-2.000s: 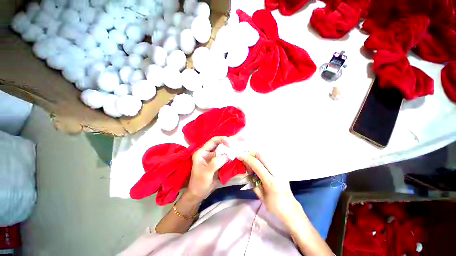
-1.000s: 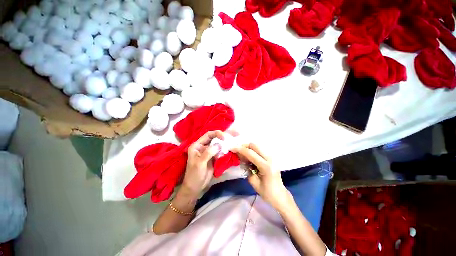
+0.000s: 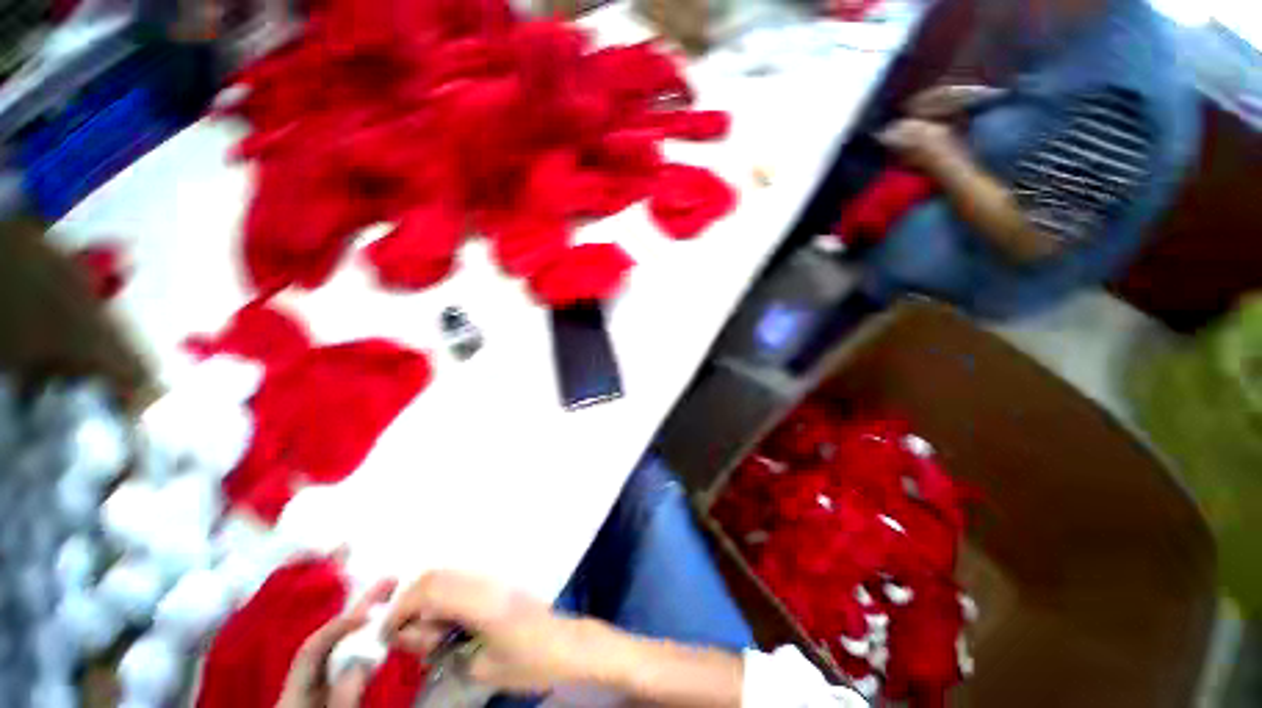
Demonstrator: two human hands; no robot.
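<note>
The red plush piece point(image 3: 277, 629) lies on the white table edge at the bottom left, its lower part cut off by the frame. My left hand point(image 3: 330, 657), partly cut off, grips a white pom-pom point(image 3: 360, 647) against the red plush. My right hand point(image 3: 464, 622) is beside it, fingertips at the pom-pom and plush, with a small dark thing in its palm. Needle and thread cannot be made out in the blur.
White pom-poms point(image 3: 152, 512) fill the left side. A red heap point(image 3: 429, 125), watch point(image 3: 460, 332) and smartphone point(image 3: 587, 357) lie on the table point(image 3: 485, 470). A carton point(image 3: 1093, 498) holding red pieces stands right; beyond it a person point(image 3: 997, 180) sits holding red plush.
The view has swung right, so the work now shows at the bottom left and the carton and another person show fully. My hands stay together at the pom-pom.
</note>
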